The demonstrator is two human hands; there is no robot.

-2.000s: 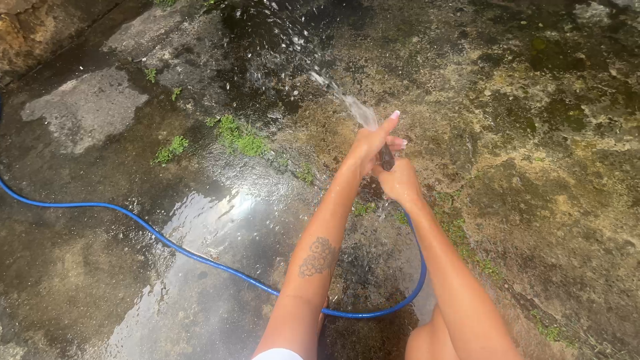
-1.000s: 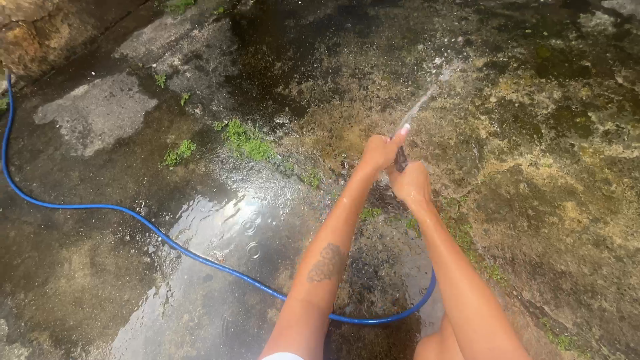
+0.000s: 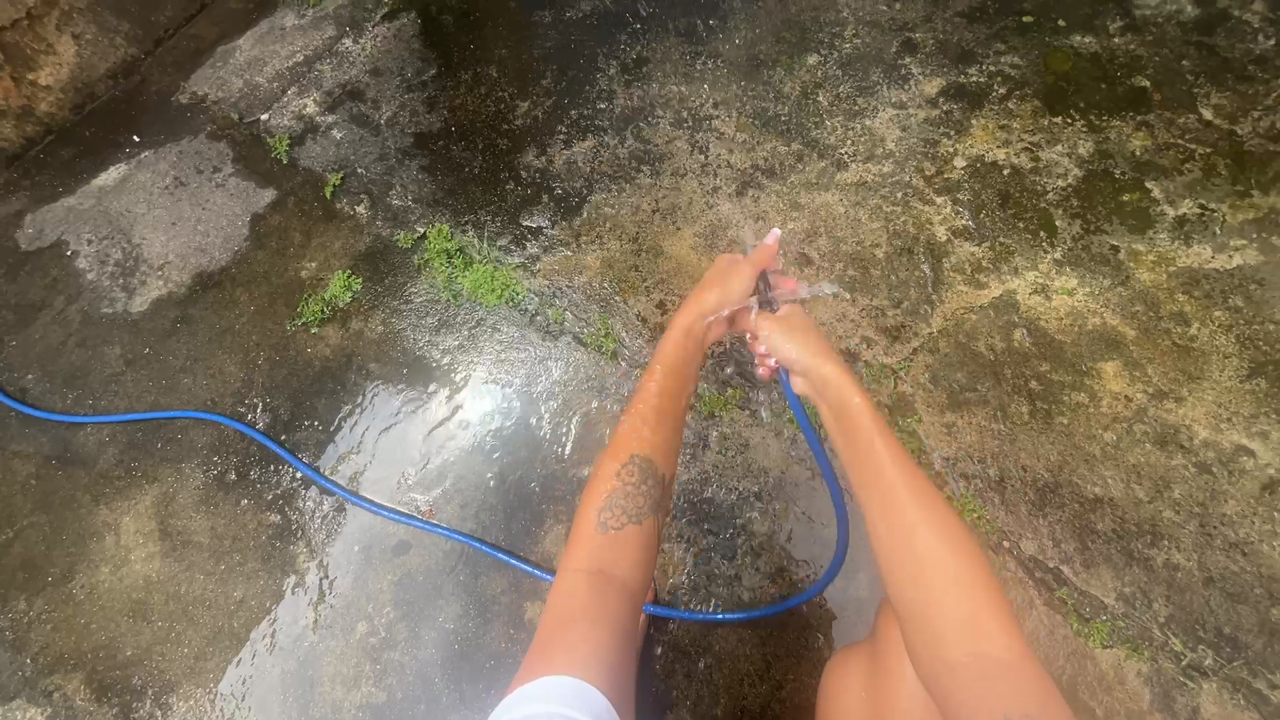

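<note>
A blue garden hose [image 3: 835, 500] loops up from the wet ground to a dark nozzle [image 3: 766, 292] between my hands. My right hand [image 3: 795, 345] is closed around the hose's end, just below the nozzle's tip. Against the nozzle's other side rests my left hand [image 3: 728, 295], its thumb pointing up; its palm and how firmly it grips are hidden. Water [image 3: 800, 293] splashes sideways over both hands.
Wet, stained concrete [image 3: 1000, 420] spreads around me, with a shiny puddle [image 3: 400, 520] at the left. Small green weeds [image 3: 470, 270] grow along a crack. A rock or wall edge [image 3: 60, 60] stands at the top left, and my bare knee shows below.
The long jet that pointed up-left, then up-right, has given way to a short splash across my hands. Both hands remain together at the nozzle.
</note>
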